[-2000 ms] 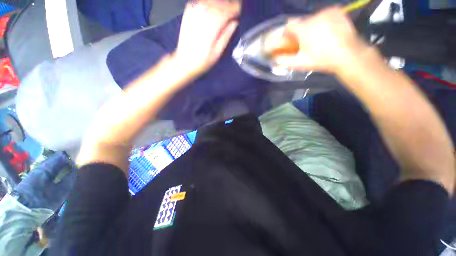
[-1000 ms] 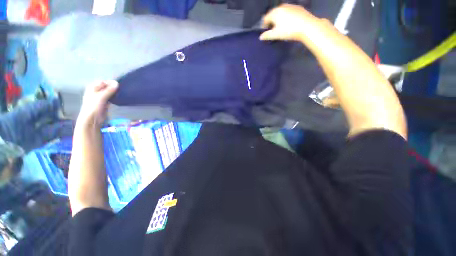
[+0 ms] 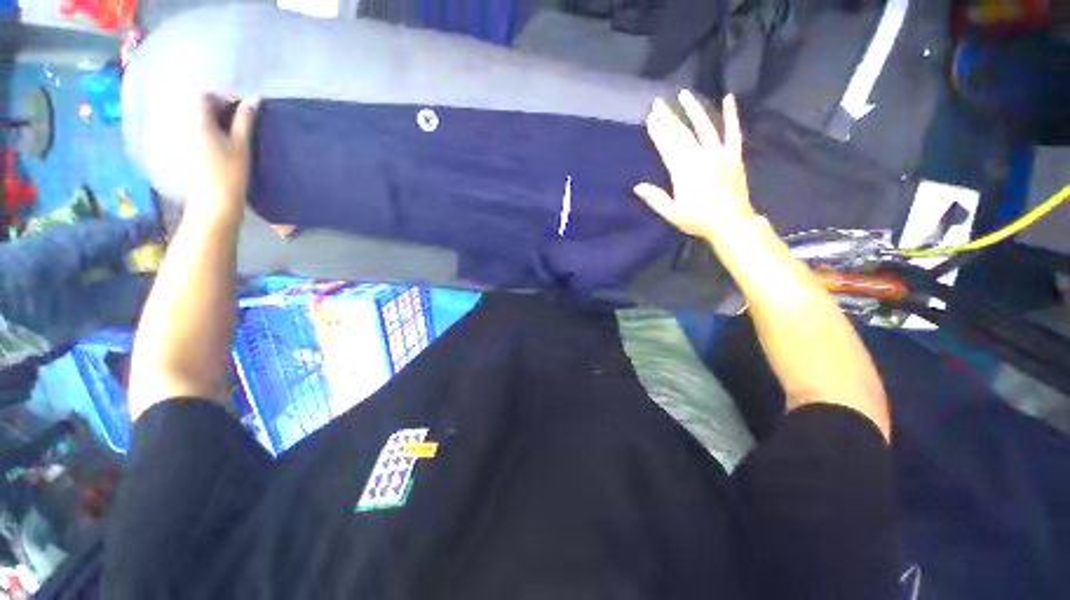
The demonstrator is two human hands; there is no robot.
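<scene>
A navy garment piece (image 3: 469,164) lies along the light-grey padded board (image 3: 352,59). It has a small pale ring near its far edge and a short white mark. My left hand (image 3: 229,158) holds its left end, thumb and fingers at the edge. My right hand (image 3: 701,170) is spread with fingers apart over the cloth's right end. The steam iron (image 3: 857,264), with an orange-brown handle, stands at the right beside my right forearm, partly hidden by it; no hand is on it.
A white plate (image 3: 935,223) lies by the iron. A yellow line (image 3: 1009,225) and dark hose run off right. A white strip (image 3: 874,59) lies at the far right. Blue crates (image 3: 282,363) are below the board at left. Pale green cloth (image 3: 681,381) hangs near my body.
The iron was first in my right hand, then released at the right. The navy piece was lifted by both hands and now lies flatter on the board. My right hand has opened.
</scene>
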